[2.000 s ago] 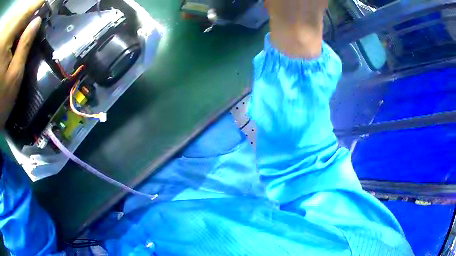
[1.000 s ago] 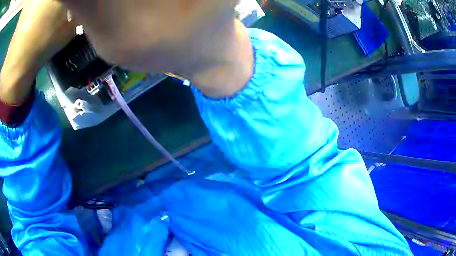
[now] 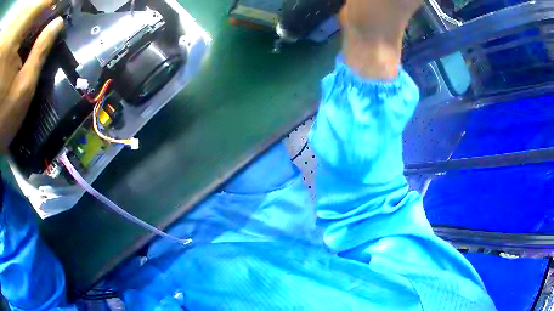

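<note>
The white appliance unit (image 3: 161,100) lies at the upper left on the green bench, its open shell filled with black parts. My left hand (image 3: 18,82) grips its far left side, thumb and fingers on the black inner module (image 3: 45,115). A thin wire lead (image 3: 100,124) ends in a white plug over the shell's edge. A pale ribbon cable (image 3: 115,208) hangs from the near corner across the bench edge. My right hand (image 3: 376,39) is at the top; only the wrist and part of the hand show, blurred, with the fingers cut off.
The green bench (image 3: 243,109) runs diagonally, its front edge beside my smock. A dark object (image 3: 310,18) with a shiny tip lies at the top centre, partly cut off. Perforated metal (image 3: 300,146), dark rails (image 3: 486,159) and blue sheeting (image 3: 492,194) are at the right.
One second ago my right hand and forearm covered the unit; now the hand is away to the right, at the top edge. The camera view has shifted, and the black parts and wire lead show again.
</note>
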